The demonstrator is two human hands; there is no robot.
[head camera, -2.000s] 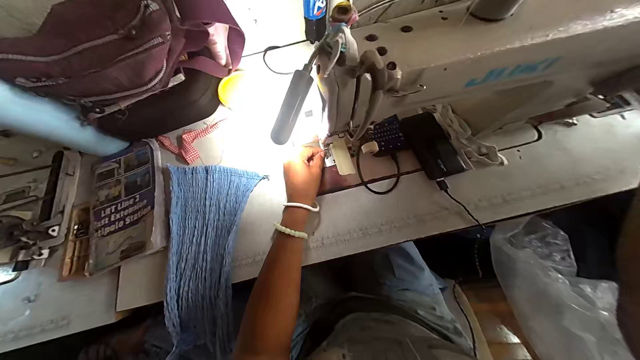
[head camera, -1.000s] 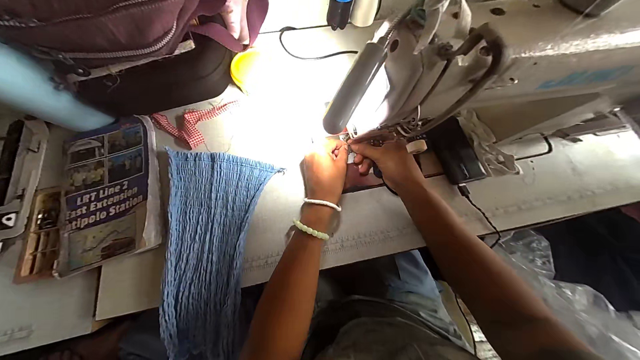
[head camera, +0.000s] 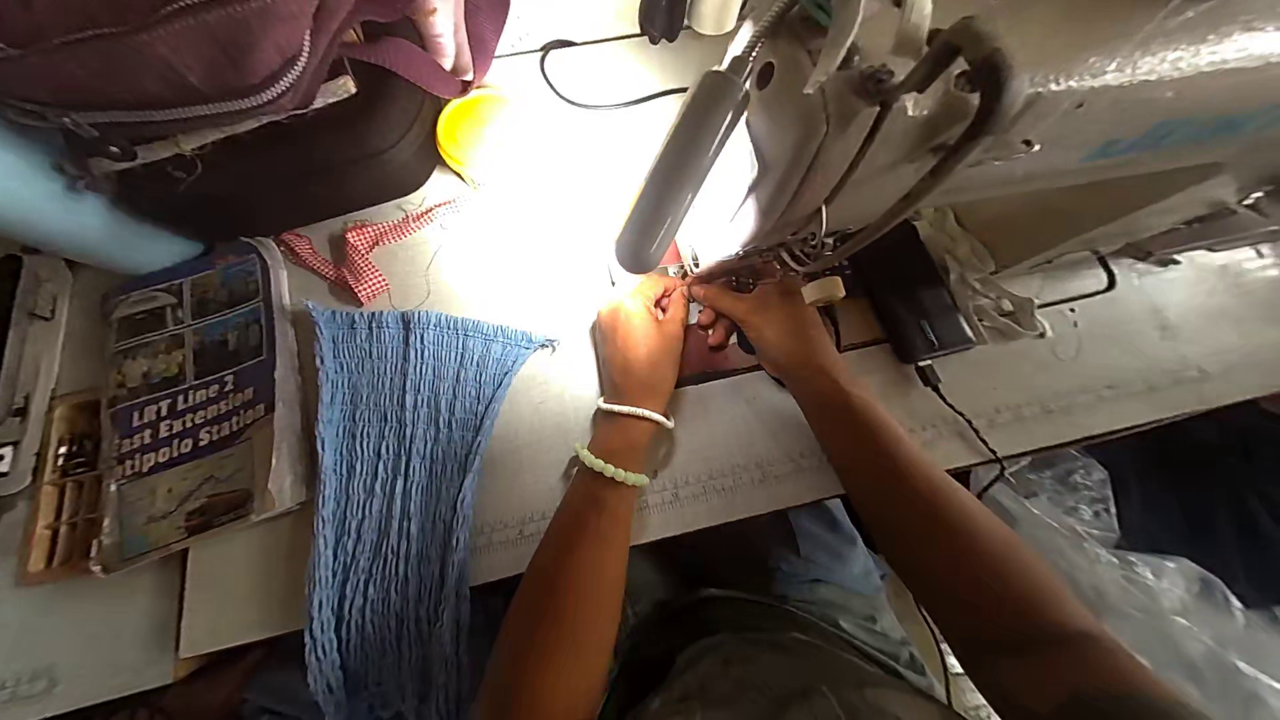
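Below the grey tubular lamp (head camera: 683,170), both of my hands meet at the needle area of an industrial sewing machine (head camera: 1060,110). My left hand (head camera: 640,335), with a white and a pale green beaded bracelet at the wrist, has thumb and forefinger pinched together. Fingertips of my right hand (head camera: 765,320) touch or nearly touch them from the right. Whatever lies between the fingertips is too small and glare-washed to tell. A shirred blue fabric piece (head camera: 395,480) lies left of my left forearm and hangs over the table's front edge.
A printed booklet (head camera: 190,400) and a wooden box (head camera: 65,490) lie at the left. Behind are a red checkered strip (head camera: 365,255), a yellow round object (head camera: 470,130) and a maroon bag (head camera: 180,60). A black device (head camera: 915,300) with a cable sits right. Another person's hand (head camera: 440,35) touches the bag strap.
My right hand, out of view two seconds ago, has come in from the right and joined my left hand at the needle area. The view has shifted closer to the table.
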